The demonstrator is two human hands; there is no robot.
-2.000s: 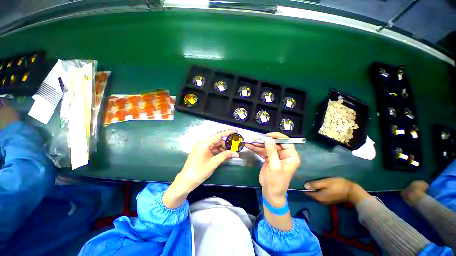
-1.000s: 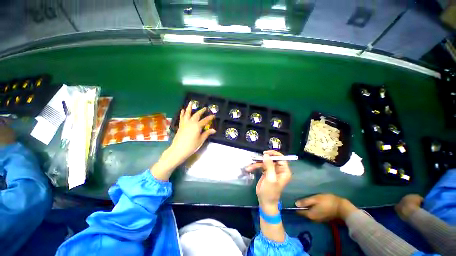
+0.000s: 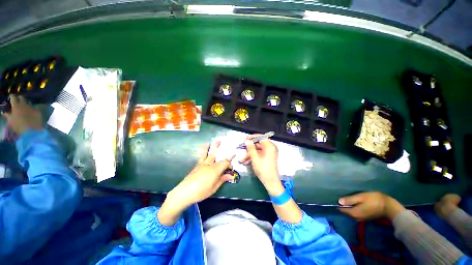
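Observation:
My left hand (image 3: 199,181) holds a round dark module (image 3: 233,176) with its fingertips near the bench's front edge; its index finger reaches onto a white backing sheet (image 3: 293,161). My right hand (image 3: 263,158) holds metallic tweezers (image 3: 262,137) pen-like, their tip low over the sheet beside my left fingers. Whether the tip grips anything cannot be seen. A black component tray (image 3: 270,135) lies behind my hands, with discs in its pockets. The front row's middle pocket is empty. The two front-left discs look yellow-orange, the others mostly silver-white.
At right are a black parts box (image 3: 355,138) of beige bits, a white scrap (image 3: 400,164), another disc tray (image 3: 427,171) and a person's hand (image 3: 368,206). At left are an orange dot sheet (image 3: 164,118), a plastic bag (image 3: 101,124), printed paper (image 3: 65,110) and another person's hand (image 3: 24,115).
My left hand has left the tray and now holds another disc from the front row's middle pocket. The yellow-centred disc is in the second front pocket. My right hand has moved left over the sheet.

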